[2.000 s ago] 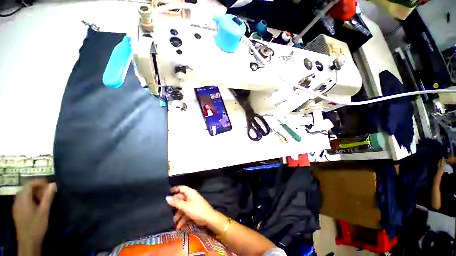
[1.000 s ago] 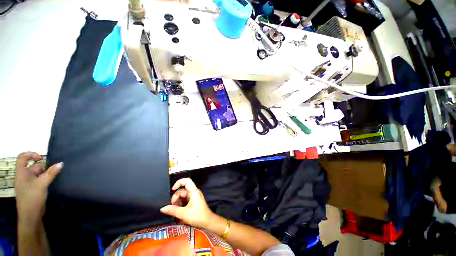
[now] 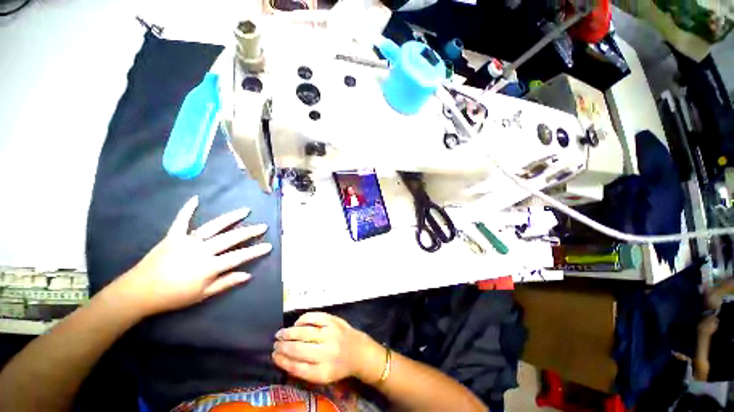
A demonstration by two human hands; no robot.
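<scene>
A large dark cloth panel (image 3: 153,153) lies flat on the white table, left of the machine head, its right edge running to the presser foot area (image 3: 296,179). My left hand (image 3: 193,261) lies spread, palm down, on the panel, fingers pointing right. My right hand (image 3: 322,348) has curled fingers at the panel's right edge, just off the table's front edge, pinching the cloth edge. The white sewing machine (image 3: 362,113) stands across the table.
A lit smartphone (image 3: 362,204) lies right of the needle, with black-handled shears (image 3: 433,225) and a green stick (image 3: 492,238) beyond. A blue guard (image 3: 191,133) is at the head's left end. Dark garments (image 3: 451,330) lie below the table edge. A person's arm (image 3: 705,342) shows far right.
My left hand has moved from the panel's left edge onto its middle and spread flat. My right hand's fingers have closed at the right edge. The camera view has shifted slightly.
</scene>
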